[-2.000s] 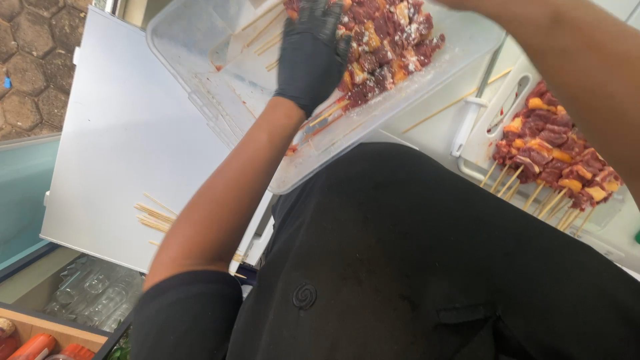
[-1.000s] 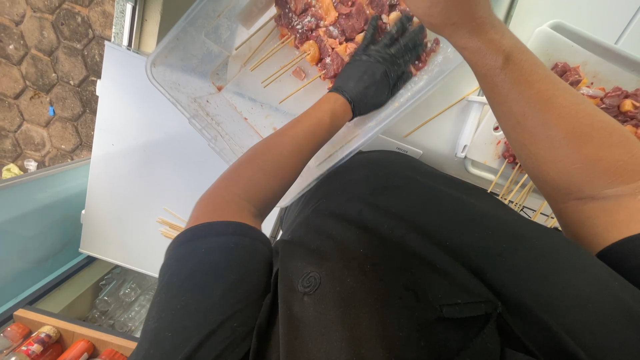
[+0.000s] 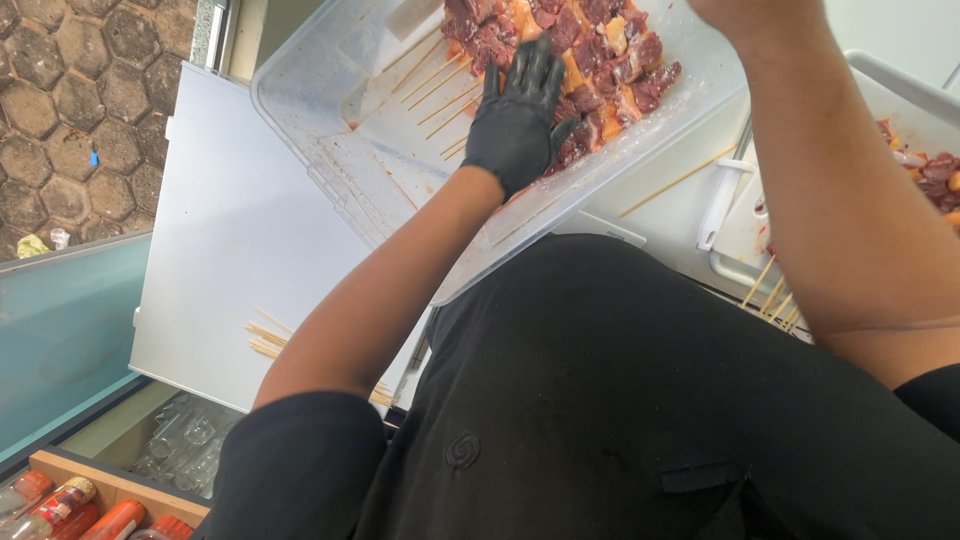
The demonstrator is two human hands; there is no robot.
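Observation:
My left hand [image 3: 517, 120], in a black glove, lies with spread fingers on raw meat skewers [image 3: 585, 67] inside a clear plastic container [image 3: 300, 142]. Bare wooden stick ends [image 3: 442, 94] point left from the meat. My right hand [image 3: 750, 11] is at the top edge, near the container's right side; its fingers are cut off by the frame, so what it touches is hidden. More skewered meat [image 3: 937, 176] lies in a white tray [image 3: 889, 75] at the right, partly behind my right forearm.
A white board [image 3: 225, 240] at the left carries loose wooden sticks [image 3: 266, 337]. One stick [image 3: 679, 180] lies right of the container. A white handle [image 3: 721, 202] is beside the tray. Clear plastic items [image 3: 187, 442] and a wooden crate [image 3: 120, 476] of bottles are lower left.
My left hand has shifted left over the meat since one second ago. Two seconds ago it was at the left edge of the meat. My right arm stays above the container's right side.

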